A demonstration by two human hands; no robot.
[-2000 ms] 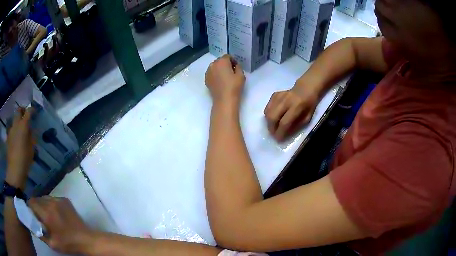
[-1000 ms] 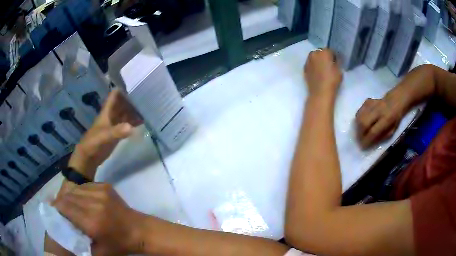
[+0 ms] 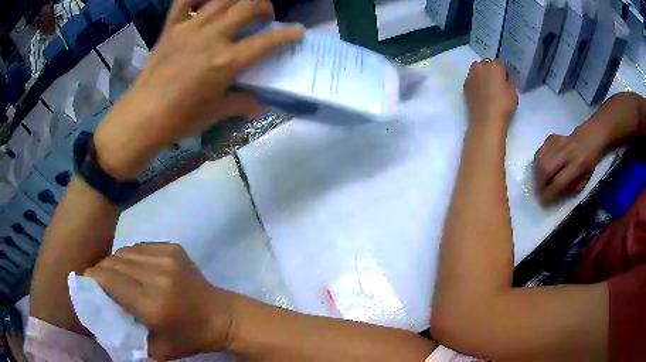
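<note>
My left hand (image 3: 188,78), with a dark band on its wrist, grips a pale retail box (image 3: 326,71) above the bench at the upper middle. The box lies tilted on its side, blurred, with a printed face up and its far end to the right. My right hand (image 3: 159,297) is closed on a crumpled whitish sleeve (image 3: 110,322) at the lower left. What is inside the sleeve is hidden.
A row of open boxes (image 3: 64,170) with flaps up stands at the left. Another person's hands (image 3: 490,92) rest on the white table covering (image 3: 354,205) at the right. Grouped boxes (image 3: 528,42) stand behind those hands. A green post (image 3: 358,25) rises at the back.
The box was upright beside my left hand; it is now in that hand, raised, tipped over and moved right. The view has turned right. My right hand still holds the sleeve.
</note>
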